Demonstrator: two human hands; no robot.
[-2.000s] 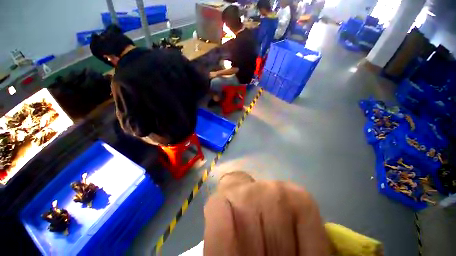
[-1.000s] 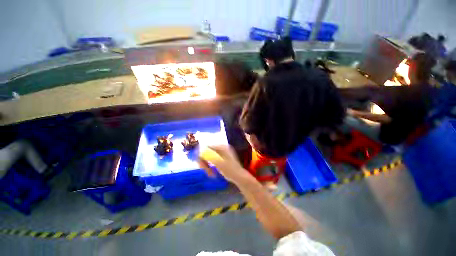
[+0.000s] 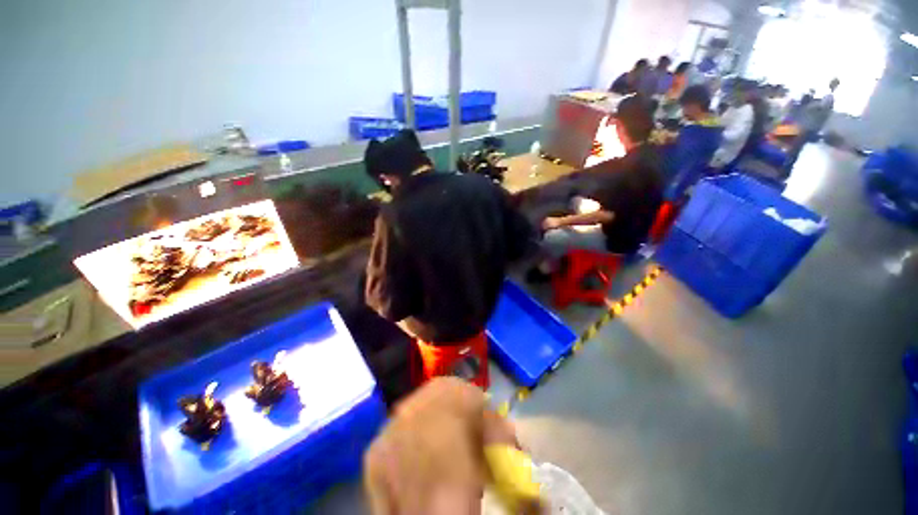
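Note:
My right hand (image 3: 433, 453) is blurred and cut off by the bottom edge, close to the camera. Its fingers look curled, and what is inside them cannot be seen. A yellow finger cot (image 3: 513, 475) shows at its right side. My left hand is not in view. Two dark spiky pieces with pale protruding parts, one at the left (image 3: 202, 414) and one at the right (image 3: 268, 384), lie apart in a glare-lit blue tray (image 3: 332, 347). My right hand is to the right of the tray and does not visibly touch the pieces.
A lit metal box (image 3: 206, 256) holds several dark pieces behind the tray. A person in black (image 3: 443, 251) sits on a red stool right of the tray. An empty-looking blue tray (image 3: 528, 337) and a large blue crate (image 3: 740, 241) stand on the floor.
The view has swung back to the right since a second ago. My right hand was extended near the tray's right side and is now close to the camera. The two pieces remain in the tray.

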